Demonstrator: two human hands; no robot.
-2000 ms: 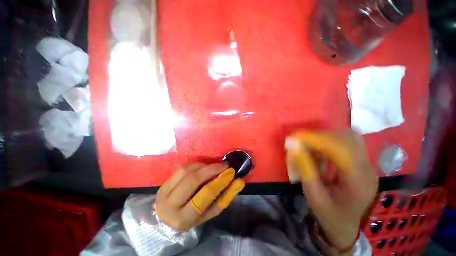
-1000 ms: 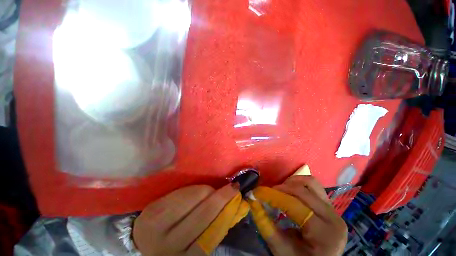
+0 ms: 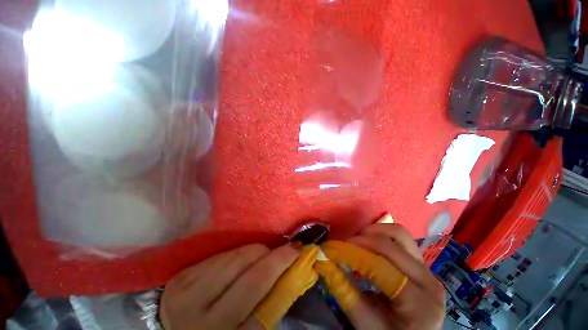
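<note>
A small dark disc with a shiny rim, the watch head (image 3: pixel 309 234), is tilted at the front edge of the red mat. My left hand (image 3: pixel 242 290) holds it, with yellow finger cots on. My right hand (image 3: pixel 383 277), also in yellow finger cots, pinches a small white wiping cloth (image 3: pixel 320 255) against the disc's near edge. A cream corner of the pressing pad (image 3: pixel 386 219) shows above my right hand's fingers. The undersides of both hands are hidden.
A film sheet strip (image 3: pixel 109 129) lies left on the red mat (image 3: pixel 258 129), clear film stickers (image 3: pixel 342 138) at its middle. At right are a glass bottle (image 3: pixel 509 87), white wipes (image 3: pixel 460 169), a small round whitish disc (image 3: pixel 439 223) and a red tray (image 3: pixel 522 213).
My right hand has come left from the mat's right side, bringing the cloth to the watch head in my left hand. The camera view has turned and moved closer to the mat.
</note>
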